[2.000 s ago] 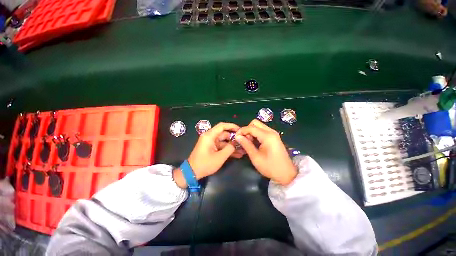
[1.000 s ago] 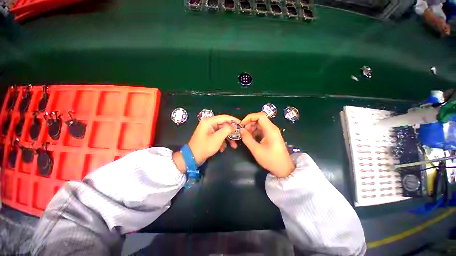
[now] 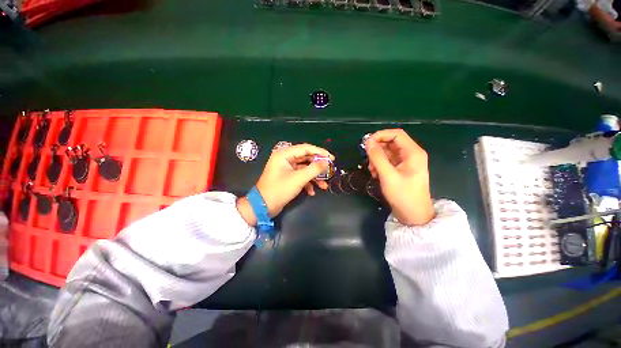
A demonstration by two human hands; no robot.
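Note:
My left hand (image 3: 289, 173), with a blue wrist strap, pinches a silver-white round module (image 3: 325, 167) in front of me. My right hand (image 3: 400, 170) is raised to its right, thumb and index finger closed at the edge of another round module (image 3: 366, 142); the fingers partly cover it. One round module (image 3: 247, 150) lies to the left. Another module (image 3: 282, 145) is partly hidden behind my left hand. Thin dark rings (image 3: 351, 181) lie on the dark surface between my hands.
A red compartment tray (image 3: 146, 183) with black discs is at left. A white parts tray (image 3: 507, 204) is at right, beside a translucent syringe (image 3: 575, 151). A dark round part (image 3: 320, 98) and small shiny parts (image 3: 498, 86) lie on the green belt. A dark pocket tray (image 3: 381, 7) is beyond.
My right hand has parted from my left and moved right and up to a round module lying there. My left hand keeps its module. The rings between the hands now show.

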